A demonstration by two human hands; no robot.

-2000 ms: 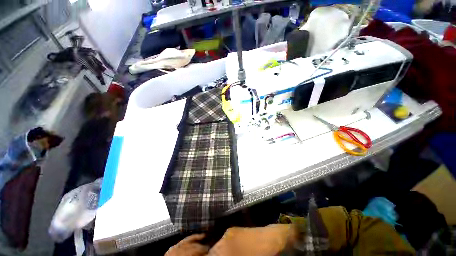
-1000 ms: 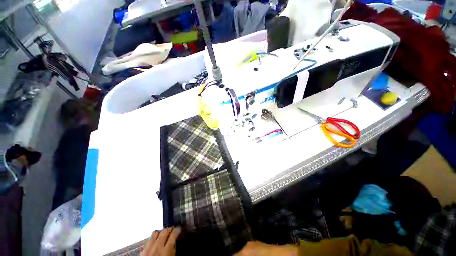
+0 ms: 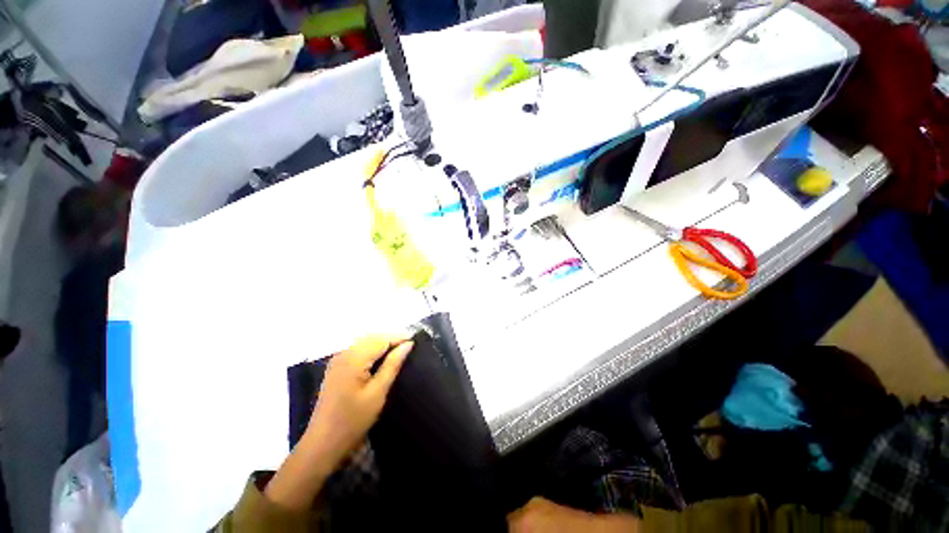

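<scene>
A black fabric piece [image 3: 432, 427] lies over the front edge of the white table, left of the sewing machine's needle area, and hangs toward my lap. A little plaid shows under my left forearm. My left hand [image 3: 359, 385] pinches the black piece near its top edge, thumb and fingers together. My right hand [image 3: 552, 517] is at the bottom edge of the picture, partly cut off, beside the fabric's right side; its fingers are unclear. The white sewing machine [image 3: 552, 135] stands behind, with a lime-green tag [image 3: 395, 245] hanging at its left end.
Scissors with red and orange handles [image 3: 713, 260] lie right of the needle area. Thin pink and blue sticks [image 3: 562, 268] lie near the needle. A yellow round item [image 3: 813, 182] is at the table's right end. Blue tape [image 3: 122, 406] runs along the left edge. Plaid cloth [image 3: 614, 474] lies below the table.
The plaid panel has been drawn toward me, and black fabric now covers most of it. My left hand has moved up onto the table and grips the black piece near its top edge.
</scene>
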